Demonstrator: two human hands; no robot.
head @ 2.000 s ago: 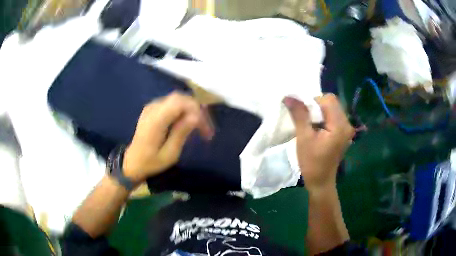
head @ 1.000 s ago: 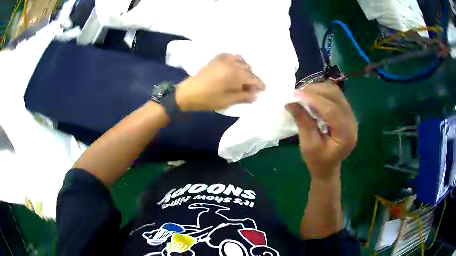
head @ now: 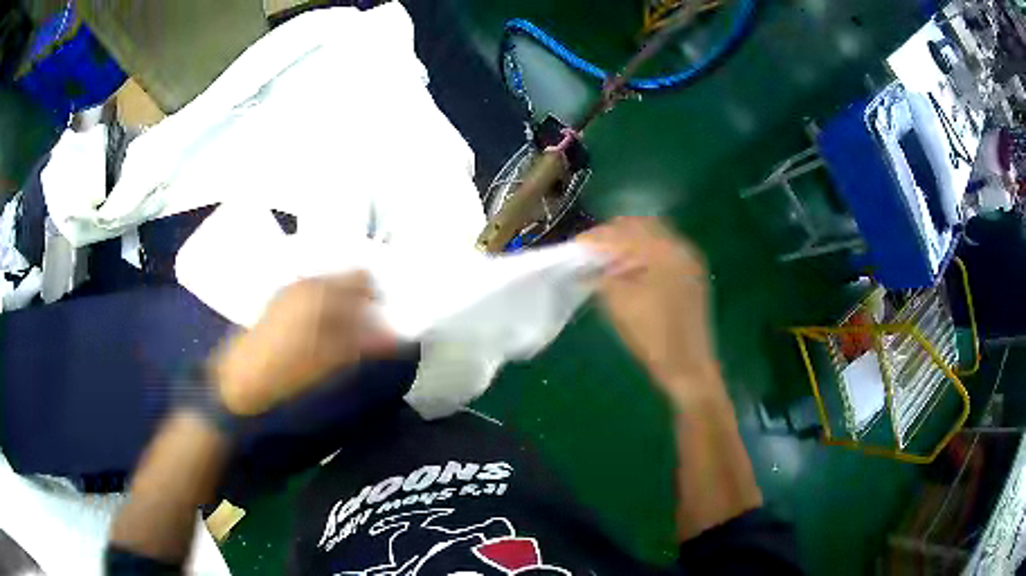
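A large white garment piece [head: 338, 124] lies over the dark navy pad [head: 101, 366] and reaches towards me. My right hand [head: 653, 293] grips a narrow white end of it, pulled out to the right past the pad's edge. My left hand [head: 298, 343] is blurred and lies at the cloth over the pad; its fingertips are at the cloth's near part, and whether they grip it cannot be told. The cloth between the hands is stretched and hangs in a loose fold [head: 473, 349].
The iron's brown handle [head: 527, 203] shows on a wire rest beyond the cloth, with a blue hose [head: 563, 56] running from it. A blue bin [head: 889, 180] and a yellow-framed rack [head: 889, 371] stand at right. Green floor lies below.
The view has swung right, bringing the iron handle, bin and rack further in. My right hand has drawn the white end out to the right, and my hands are wider apart.
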